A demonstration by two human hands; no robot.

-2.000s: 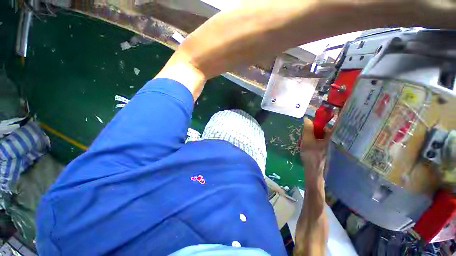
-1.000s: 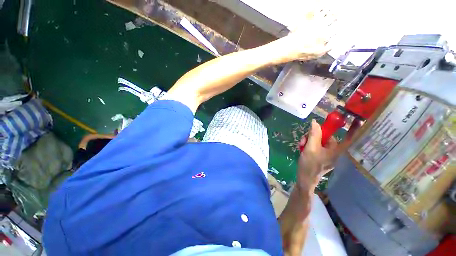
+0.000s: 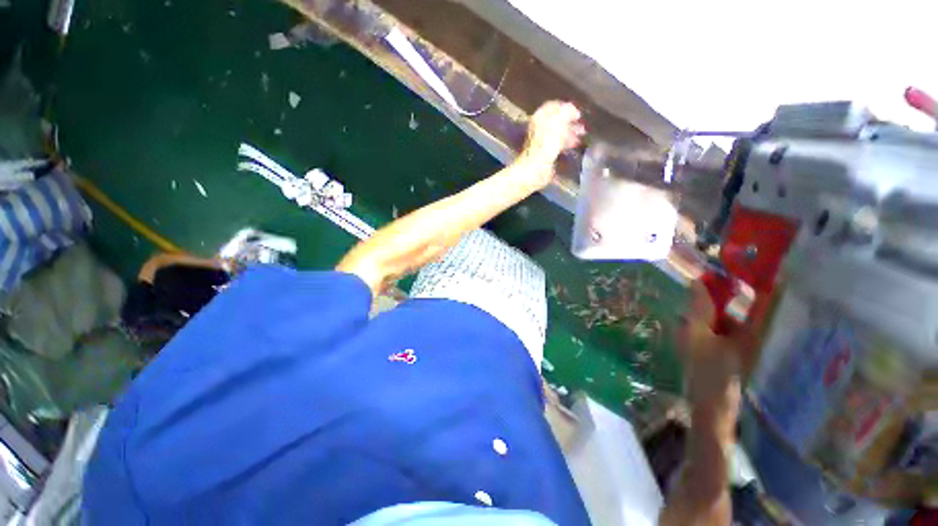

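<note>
The grey cutting machine [image 3: 864, 236] stands at the right, partly blurred, its silver base plate [image 3: 625, 218] jutting over the table edge. My right hand [image 3: 712, 324], blurred, is closed round its red handle [image 3: 732, 298]. My left hand [image 3: 555, 132] is at the table's brown edge, left of the plate and off the machine. Its fingers look curled; whether they hold anything is too unclear to tell. The overexposed white sheet [image 3: 710, 62] lies at the top right, with the layered stack's edge below it.
A white strip [image 3: 420, 67] lies along the table edge [image 3: 370, 51]. White strips [image 3: 309, 193] and scraps show over the green floor [image 3: 154, 134]. Another person's dark hair and arm [image 3: 170, 265] show at the left, near a striped blue-white bundle [image 3: 36, 221].
My left hand has moved off the white sheet, left and down to the table edge. The machine, plate and my right hand appear farther right and lower in view. More white strips show at the left.
</note>
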